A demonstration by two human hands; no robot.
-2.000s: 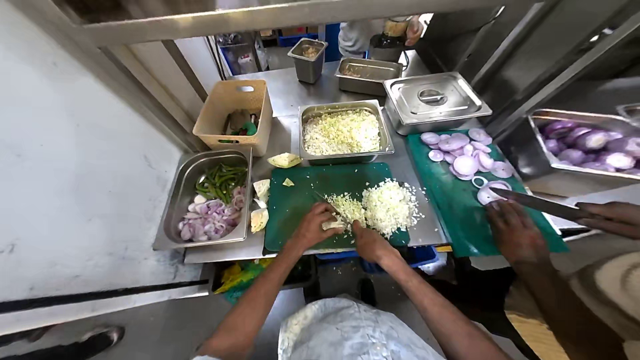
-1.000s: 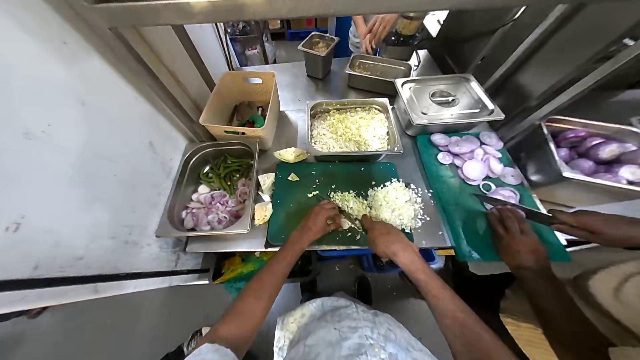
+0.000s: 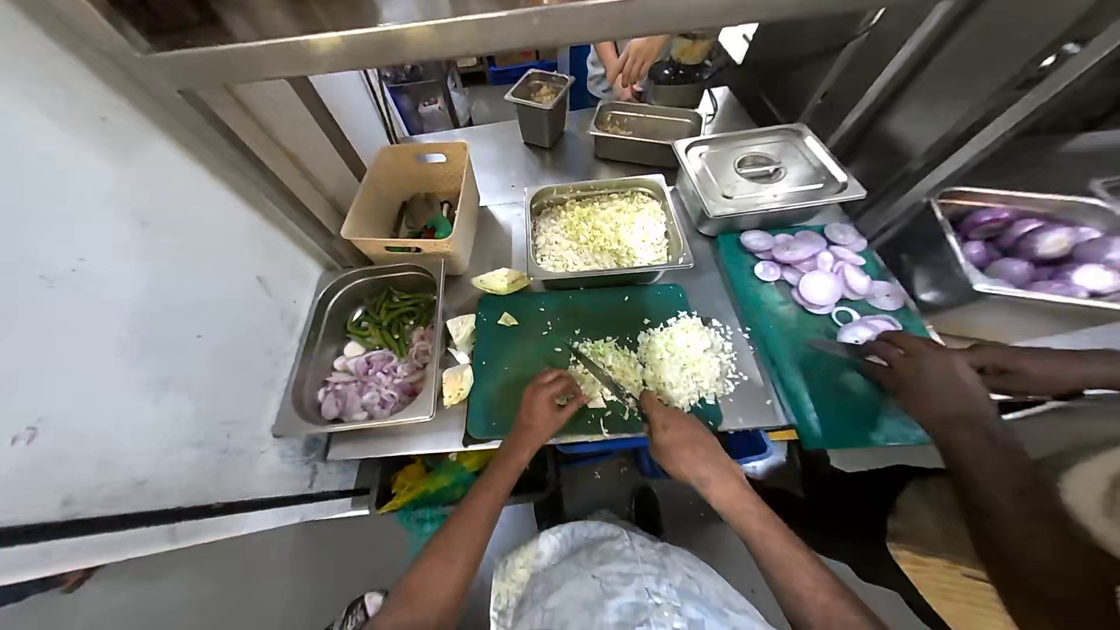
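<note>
My right hand (image 3: pixel 687 437) grips a kitchen knife (image 3: pixel 604 374), its blade lying across finely chopped cabbage (image 3: pixel 610 359) on a green cutting board (image 3: pixel 525 341). Beside the blade, my left hand (image 3: pixel 549 404) rests at the left edge of that cabbage with curled fingers; whether it holds a piece I cannot tell. A larger heap of chopped cabbage (image 3: pixel 687 360) covers the board's right side and spills over its edge. Cabbage chunks (image 3: pixel 458 383) lie along the board's left edge, and another chunk (image 3: pixel 500 281) is above its corner. Behind the board stands a steel pan of chopped cabbage (image 3: pixel 602 232).
At left are a steel pan (image 3: pixel 302 385) with green chillies and sliced onions, and a beige basket (image 3: pixel 407 166). A lidded steel pan (image 3: pixel 766 171) stands at back right. A co-worker's hands (image 3: pixel 927 376) cut onions on another green board (image 3: pixel 822 394); another person's hands (image 3: pixel 634 66) are behind.
My right hand and the knife have moved a little away from my left hand, and the blade now shows plainly over the cabbage. Another person's hands have appeared at the back since the earliest frame.
</note>
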